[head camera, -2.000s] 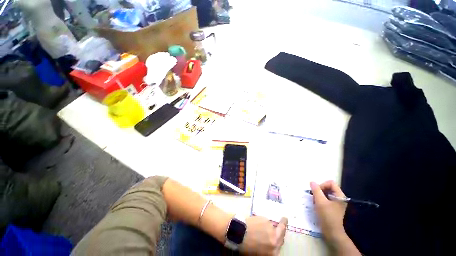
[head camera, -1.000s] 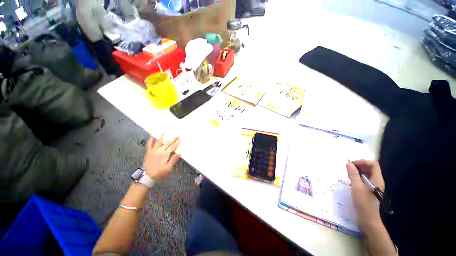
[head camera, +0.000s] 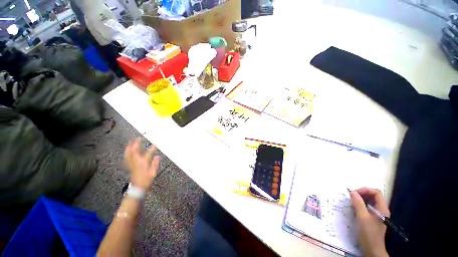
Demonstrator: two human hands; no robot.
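My right hand point(head camera: 370, 216) holds a thin black pen point(head camera: 389, 223) and rests on the right part of the white spec sheets point(head camera: 331, 190), which show a small garment picture and handwriting. My left hand point(head camera: 143, 163) is raised off the table's left edge over the floor, slightly blurred, fingers spread and empty. A smartphone point(head camera: 267, 172) with orange calculator keys lies on a yellow book point(head camera: 242, 191) left of the sheets. The black coat point(head camera: 427, 165) lies right of the sheets, its sleeve stretched toward the back.
Delivery-note books point(head camera: 290, 106), a dark phone or case point(head camera: 193, 111), a yellow cup or tape roll point(head camera: 164, 98), a small red container point(head camera: 229, 67) and a red box point(head camera: 153, 70) stand on the worktable. A carton point(head camera: 201, 30) is behind. A blue bin point(head camera: 60, 228) and dark sacks are on the floor.
My left hand has left the lower edge of the sheets and moved left, off the table, its fingers spreading. My right hand still holds the pen over the sheets. The view has shifted left.
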